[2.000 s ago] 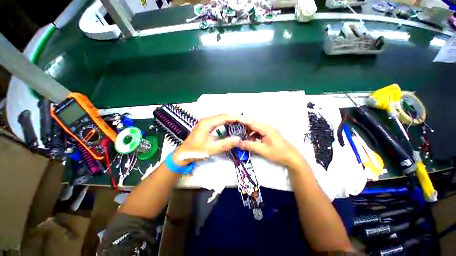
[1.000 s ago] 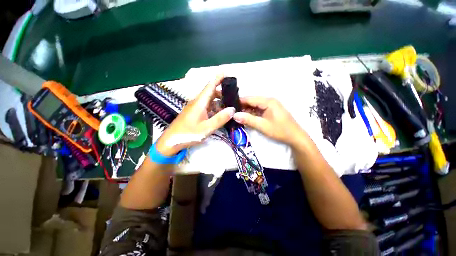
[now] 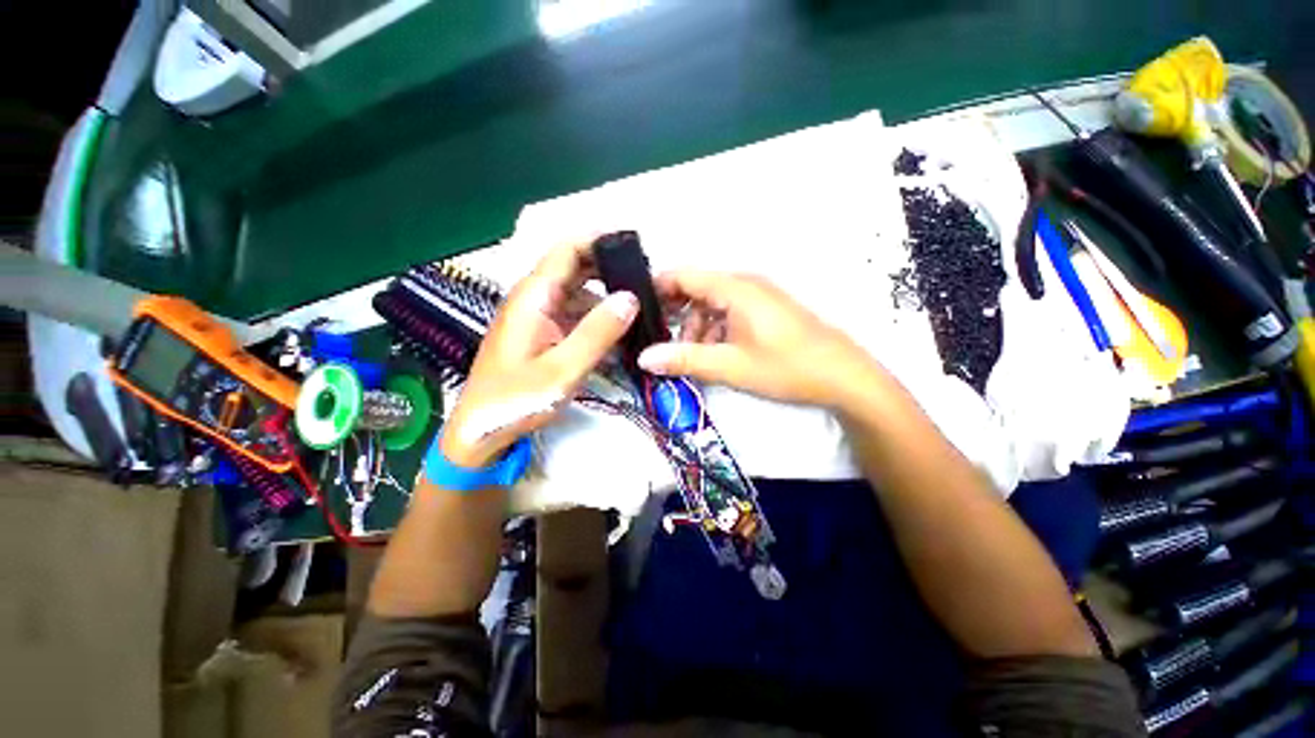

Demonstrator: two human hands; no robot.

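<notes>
My left hand (image 3: 541,346) and my right hand (image 3: 743,339) hold a short plain black collar (image 3: 626,274) between them, tilted, above the white cloth (image 3: 779,188). Both thumbs press on its near side. A blue part (image 3: 674,405), thin red, blue and white wires and a narrow circuit board (image 3: 728,508) trail from its lower end towards the lap, past the cloth edge. A brush head (image 3: 433,320) with bristles lies at the left, partly behind my left hand.
A heap of tiny black screws (image 3: 955,281) lies on the cloth. At right are blue-handled pliers (image 3: 1074,281), a black electric screwdriver (image 3: 1183,238) and tape (image 3: 1269,127). An orange multimeter (image 3: 202,378) and solder reel (image 3: 329,405) are at left. A blue crate (image 3: 1197,415) holds brush parts.
The black collar has come into view upright between my hands, then tilted slightly left. The wired board now hangs further right. The camera view has shifted and turned.
</notes>
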